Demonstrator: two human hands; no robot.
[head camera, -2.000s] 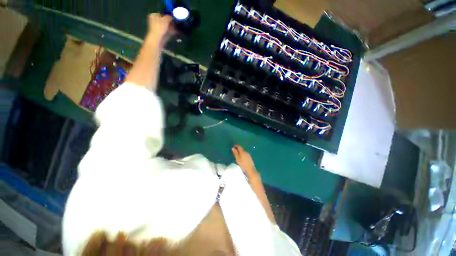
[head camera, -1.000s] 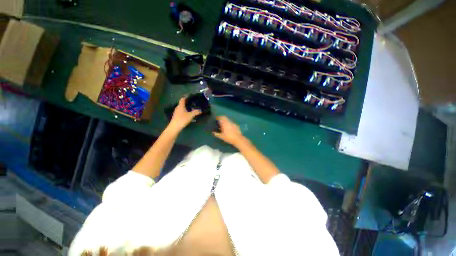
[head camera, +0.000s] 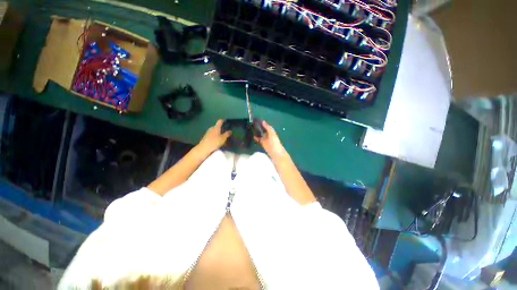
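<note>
My left hand (head camera: 214, 137) and my right hand (head camera: 271, 140) hold a black plastic housing (head camera: 237, 135) between them at the bench's near edge. My left hand grips its left side. My right hand is at its right side, with a small dark round part (head camera: 258, 128) at the fingertips. A thin pale and reddish lead (head camera: 248, 102) runs up from there over the green bench. Whether the round part is seated in the housing cannot be told.
Another black housing (head camera: 180, 102) lies to the left, with more black frames (head camera: 180, 41) behind it. A battery carton (head camera: 144, 79) holds blue cells with red wires. A black compartment tray (head camera: 295, 85) stands at the back right, a white sheet (head camera: 416, 107) beyond it. Crates (head camera: 113, 153) stand below left.
Both hands have come together at the bench's near edge, now around one housing. A housing lies loose to their left. The camera view has shifted, and the far round item is out of view.
</note>
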